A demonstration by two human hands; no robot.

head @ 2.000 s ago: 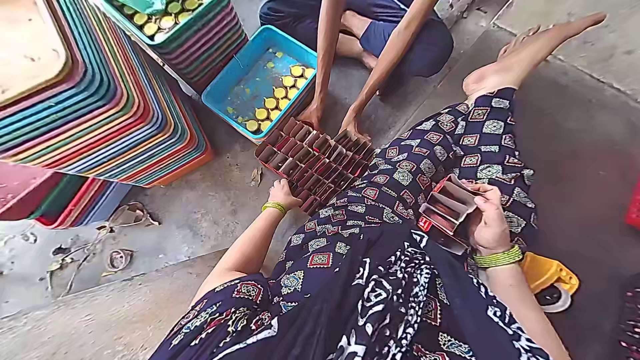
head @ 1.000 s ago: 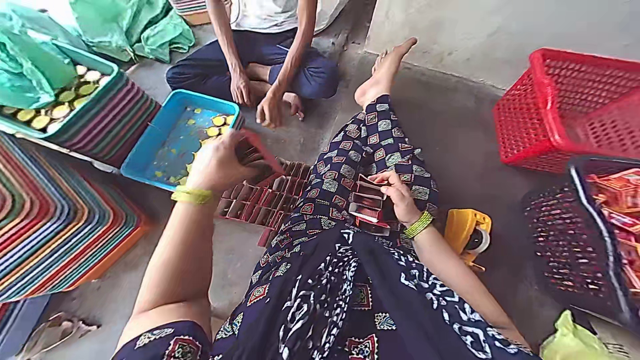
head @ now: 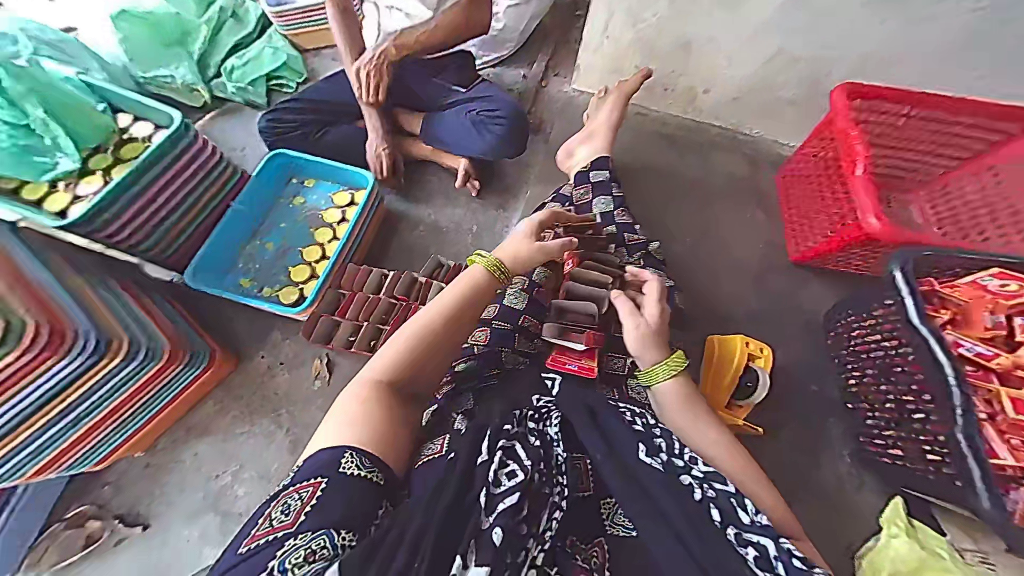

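Observation:
A row of small red cardboard boxes with dark brown sides [head: 578, 302] lies along my lap on the patterned cloth. My left hand [head: 540, 242] grips boxes at the far end of that row, its fingers around them. At the row's right side my right hand [head: 642, 308] rests its thumb and fingers against the boxes. More such boxes [head: 368, 308] stand packed together on the floor, left of my leg, partly behind my left forearm.
A blue tray [head: 232, 232] holds yellow round pieces. Stacked trays [head: 120, 400] stand left. Another person [head: 472, 120] sits cross-legged ahead. At right are a yellow tape dispenser [head: 724, 376], a red plastic basket [head: 816, 200] and a black basket [head: 888, 400] of red boxes.
My left hand has moved from the boxes on the floor to the row on my lap, carrying boxes. The other person's hands have drawn back from the floor boxes. The view has shifted right.

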